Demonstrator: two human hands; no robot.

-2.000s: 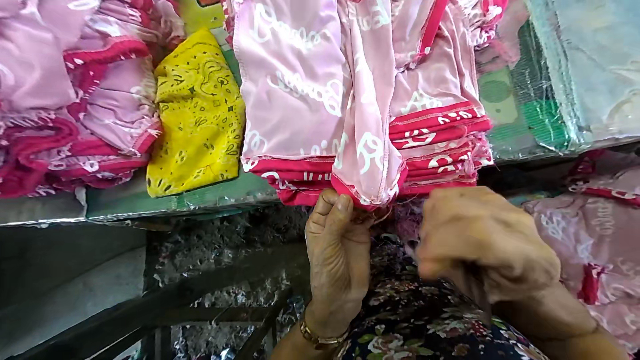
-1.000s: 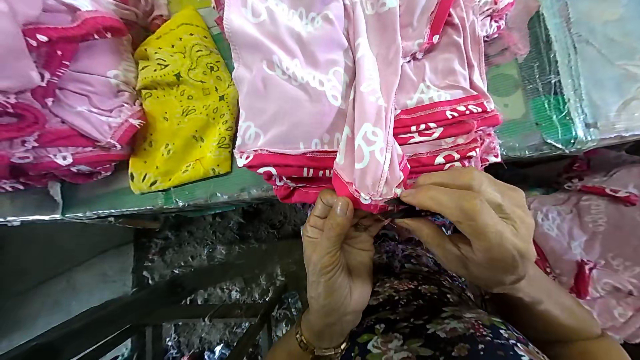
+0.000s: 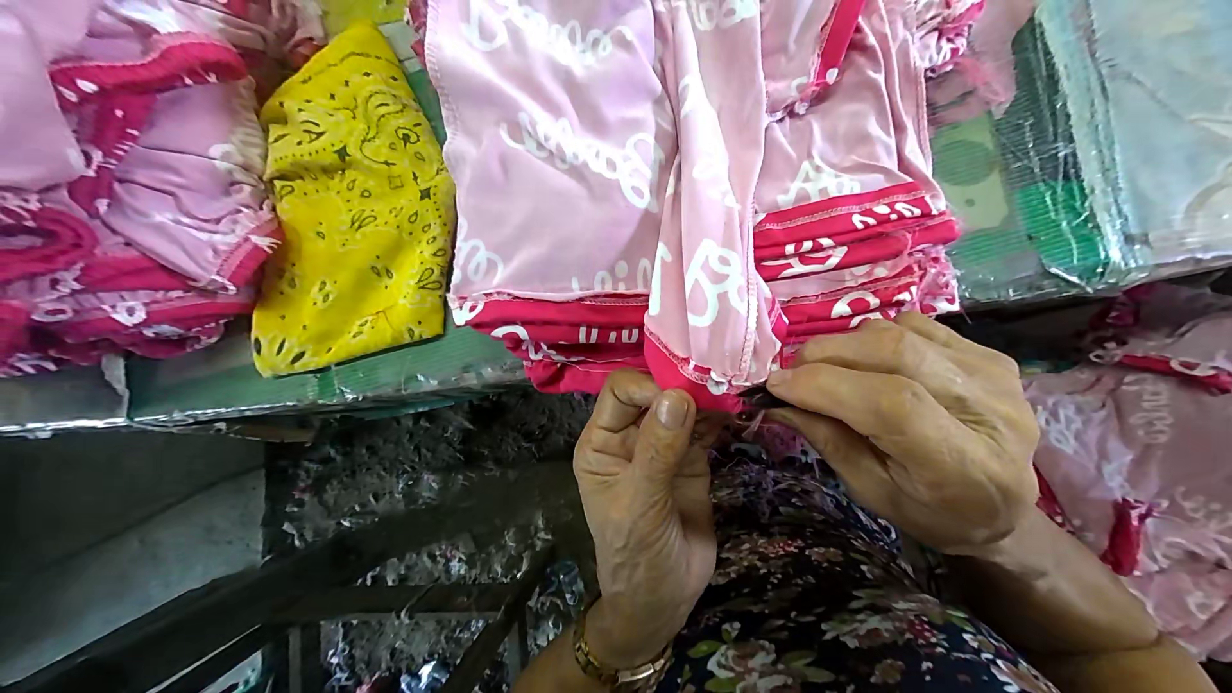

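Observation:
A stack of pink printed fabric garments (image 3: 568,144) with dark pink edging lies over the near edge of the table. My left hand (image 3: 650,491) pinches the red-pink hem of the top piece's narrow strip (image 3: 712,308) between thumb and fingers. Close by on the right, my right hand (image 3: 914,423) has thumb and forefinger closed around a small dark object (image 3: 760,397) at the same hem; most of it is hidden, so its kind cannot be told. Loose threads hang beneath the hem.
A yellow paisley-print cloth (image 3: 356,212) lies left of the stack, beside another pile of pink garments (image 3: 183,183). More pink garments (image 3: 1126,443) sit lower right, below the green plastic-covered table edge (image 3: 318,385). Dark bars (image 3: 385,602) and scraps on the floor show below.
My right hand, blurred and slightly apart from the hem two seconds ago, is now against it beside my left hand. My left hand keeps its pinch on the cloth.

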